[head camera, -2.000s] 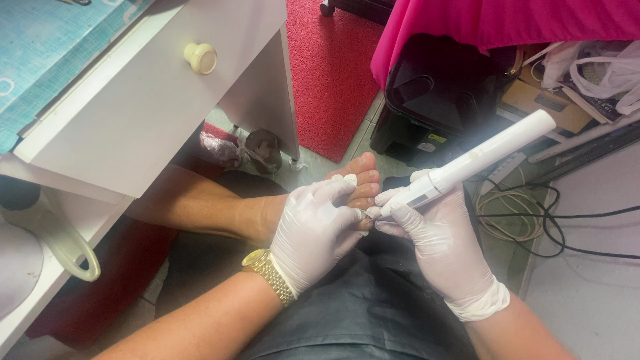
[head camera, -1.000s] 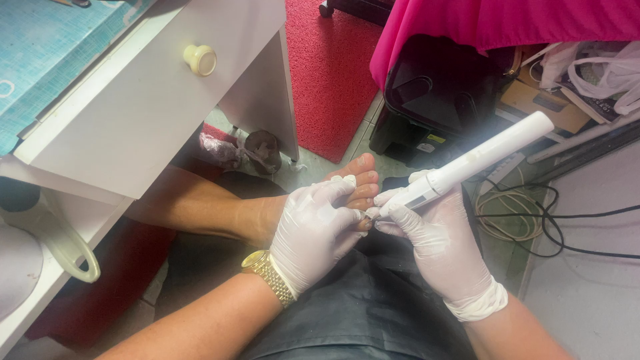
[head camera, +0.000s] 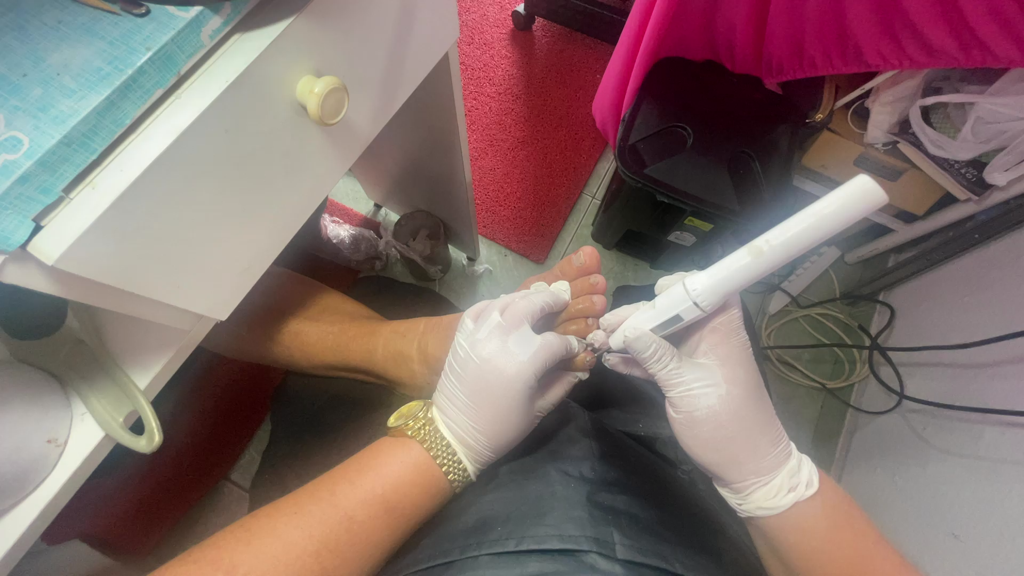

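Another person's bare foot (head camera: 428, 344) reaches in from the left, over the dark apron (head camera: 560, 496) on my lap. My left hand (head camera: 508, 368), in a white glove with a gold watch (head camera: 436, 436) at the wrist, grips the forefoot, its fingers at the smaller toes. In my gloved right hand (head camera: 704, 376) is a white, pen-shaped electric nail file (head camera: 768, 248). Its slim tip points at the small toes, close to my left fingertips. The exact spot the tip touches is partly hidden by my fingers.
At the left stands a white table with a drawer knob (head camera: 326, 100), a blue patterned box (head camera: 88, 88) and a foot file's handle (head camera: 120, 392). A black bin (head camera: 688, 168) sits beyond the foot, under pink cloth (head camera: 800, 36). Coiled cables (head camera: 824, 344) lie at the right.
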